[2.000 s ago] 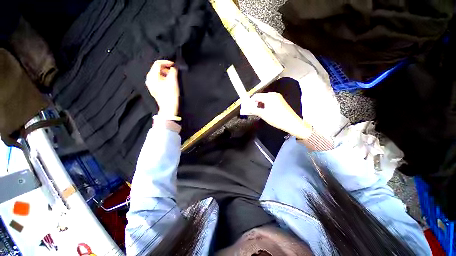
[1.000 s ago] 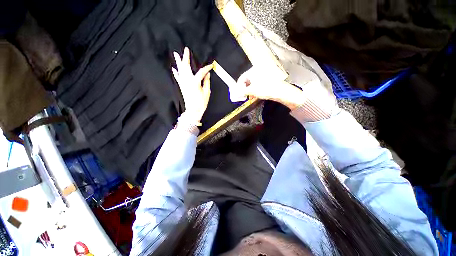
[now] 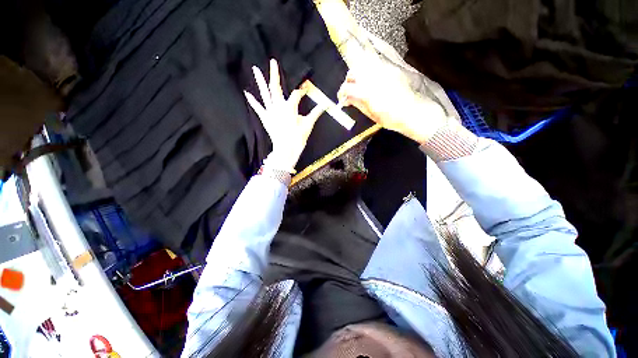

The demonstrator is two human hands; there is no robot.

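A black pleated garment (image 3: 161, 105) lies over a board with a yellow-tan wooden edge (image 3: 336, 152). A short stiff white strip (image 3: 330, 107) lies slanted over the black cloth between my hands. My left hand (image 3: 285, 115) pinches the strip's upper end between thumb and index finger, with its other fingers spread. My right hand (image 3: 374, 94) is beside the strip on its right, with bent fingertips close to it; whether they touch it or hold something small cannot be told. A tiny white dot shows on the pleats.
A white table (image 3: 77, 269) at left bears red-orange scissors loops (image 3: 101, 345) and an orange square (image 3: 12, 279). Dark brown cloth (image 3: 483, 52) and a blue basket (image 3: 483, 120) are at right. Another blue basket (image 3: 115, 231) stands below the table.
My left hand has moved right and up from the cloth and now pinches the strip. My right hand, which held the strip's lower end, has moved up beside it. The strip lies more slanted.
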